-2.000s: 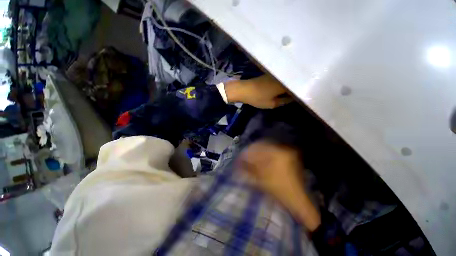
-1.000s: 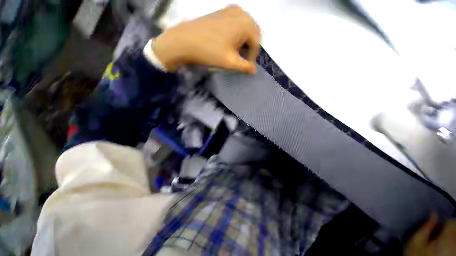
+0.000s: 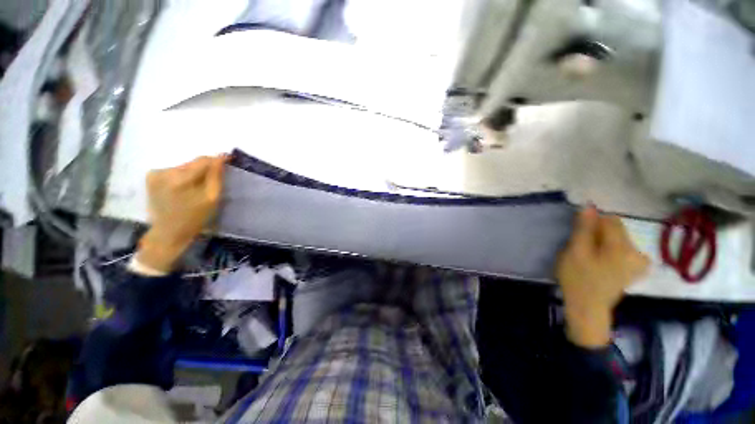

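Note:
A grey curved band (image 3: pixel 389 232) with a dark upper edge is stretched out flat along the front edge of the white table (image 3: pixel 290 137). My left hand (image 3: pixel 184 207) pinches its left end. My right hand (image 3: pixel 598 269) pinches its right end. The band sags a little in the middle and its lower edge overlaps the table's front edge. Its ends are partly hidden by my fingers.
The sewing machine's needle area (image 3: pixel 472 132) is behind the band. Red-handled snips (image 3: pixel 689 242) lie at the right. A white sheet (image 3: pixel 708 91) is at the upper right. Shiny plastic wrap (image 3: pixel 124 91) is at the left edge. Grey cloth (image 3: pixel 306 15) lies at the back.
The view has turned from under the table to over it. Both hands have come up with the band, which was slanted and is now nearly level between them.

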